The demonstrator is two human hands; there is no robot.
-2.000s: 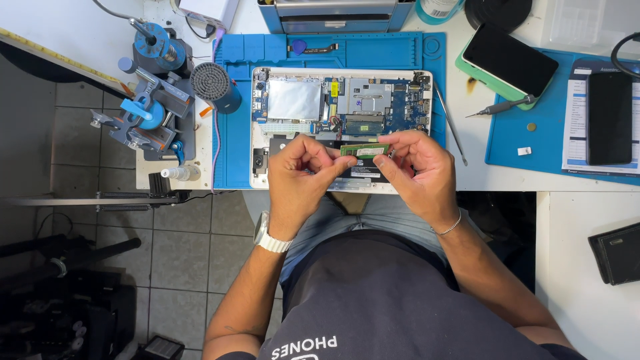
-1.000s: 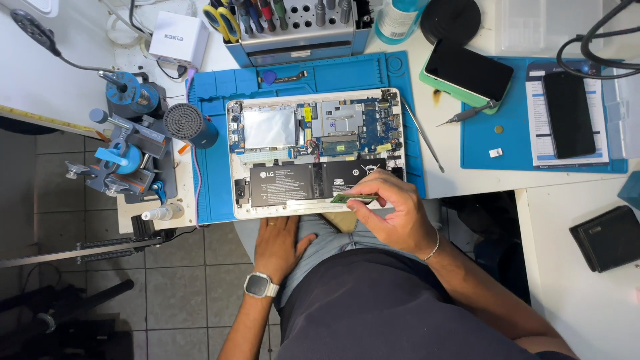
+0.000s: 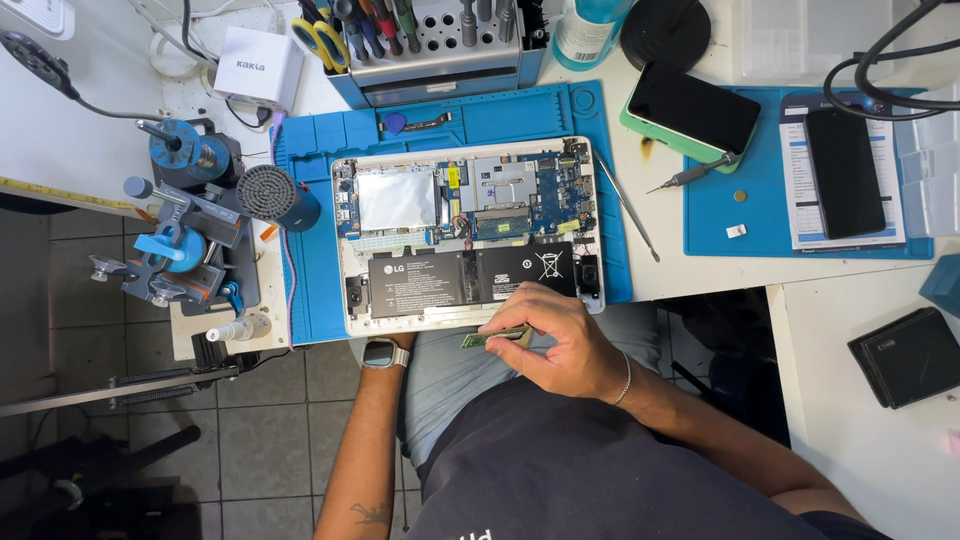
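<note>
Between the thumb and fingers of my right hand [image 3: 551,337] is a small green circuit board, looking like a memory module [image 3: 495,338], held just off the near edge of an opened laptop chassis [image 3: 469,322]. The chassis shows a black LG battery [image 3: 427,289], a blue motherboard [image 3: 551,195] and a silver-covered rectangular part [image 3: 396,201]. It rests on a blue silicone repair mat [image 3: 315,315]. My left hand is hidden below the laptop's near edge; only the forearm and the wristwatch show.
A metal spudger [image 3: 628,206] lies right of the laptop. Behind is a tool holder [image 3: 442,71] with scissors and screwdrivers. At left stand a microscope-like clamp stand [image 3: 187,247] and a cylindrical blue device [image 3: 277,199]. Phones [image 3: 694,109] and a precision screwdriver [image 3: 694,172] are at right.
My left hand has let go of the green board, which both hands held earlier, and has dropped under the laptop's near edge. The board stays in my right hand. The view has shifted.
</note>
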